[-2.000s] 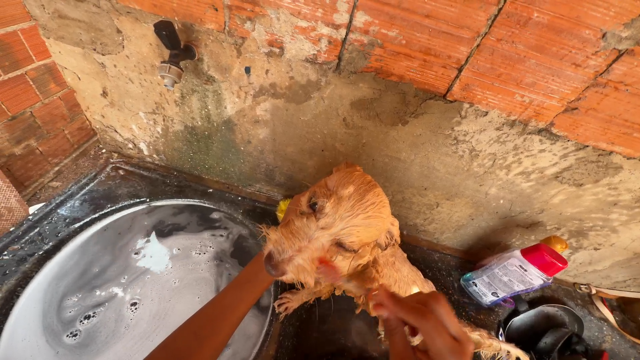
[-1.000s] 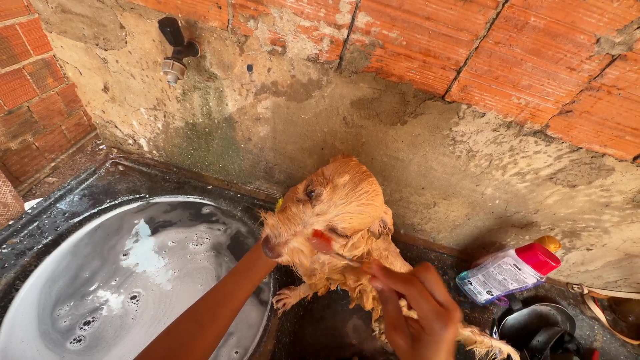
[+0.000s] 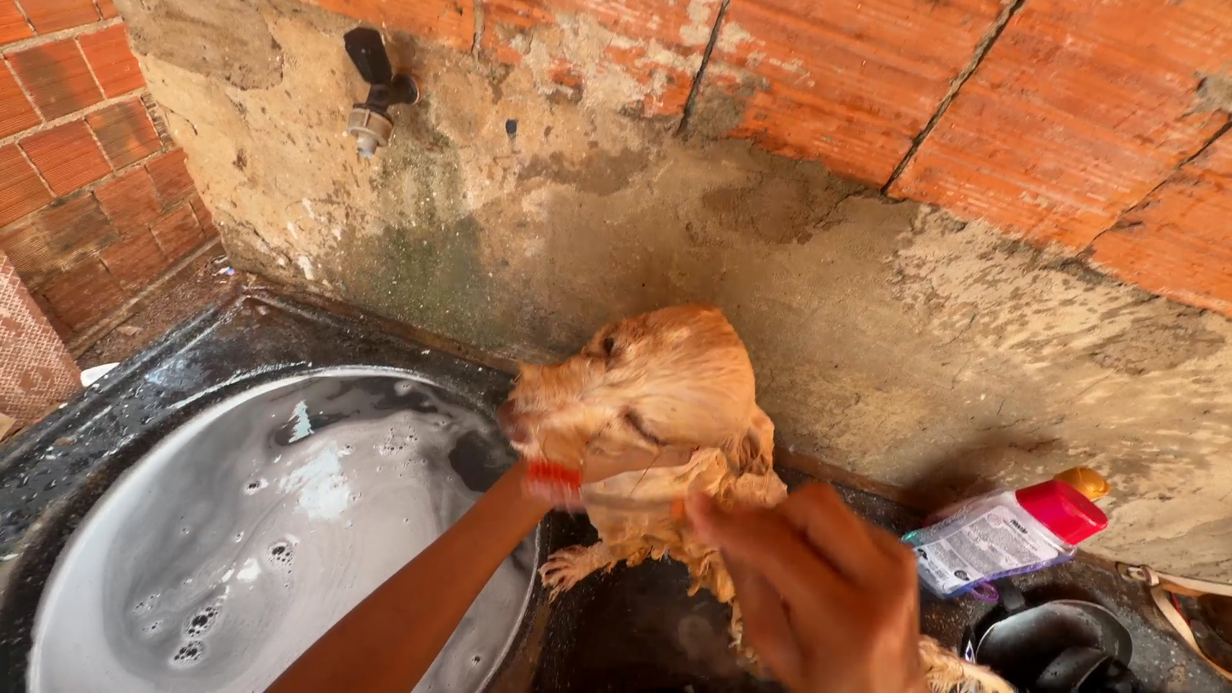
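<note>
A wet, tan dog stands against the wall with its head turned left over the rim of a round basin. My left hand is under the dog's jaw, mostly hidden by fur, and holds the head. My right hand, blurred by motion, is in front of the dog's chest and grips a small brush with red bristles. The bristles are just below the dog's muzzle, near my left wrist; the brush's handle is faint and blurred.
The large round basin at left holds cloudy, foamy water. A tap juts from the rough wall above. At right a plastic bottle with a red cap lies beside a dark pot and a strap.
The red bristles have moved from the side of the dog's face to below its muzzle. The dog's head has turned further left. My left hand stays at its jaw.
</note>
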